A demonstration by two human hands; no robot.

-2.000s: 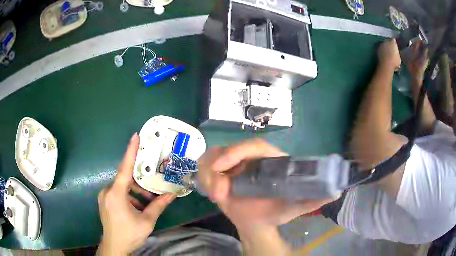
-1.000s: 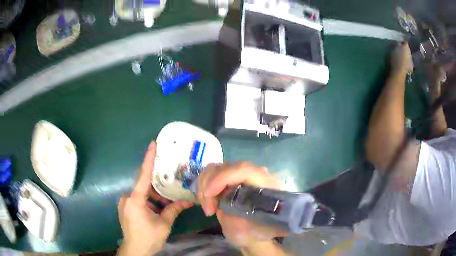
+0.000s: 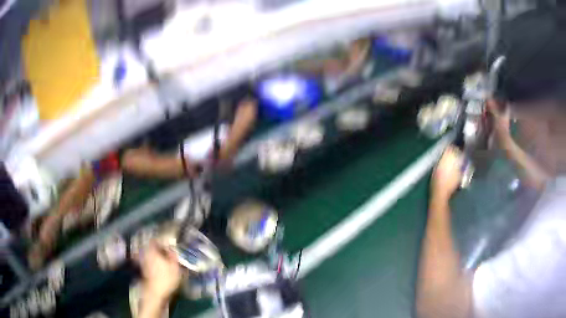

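The view is strongly blurred. My left hand (image 3: 160, 272) reaches up from the bottom edge, left of the middle, with its fingers at the left end of a cream housing (image 3: 198, 251) with blue inside. It appears to hold this housing tilted above the green bench. My right hand and the grey electric screwdriver are not in view. The screw feeder (image 3: 264, 293) is cut off by the bottom edge, just right of the housing.
Another filled housing (image 3: 252, 226) lies behind the feeder. More pale housings (image 3: 276, 154) line the far side. Workers' arms (image 3: 152, 164) reach in across the bench. A person in a white top (image 3: 524, 248) sits at the right, holding a part. A white strip (image 3: 372, 211) crosses the bench.
The view has swung up across the line. My left hand is now farther out, at a housing beside the feeder. My right hand and the screwdriver have left the picture.
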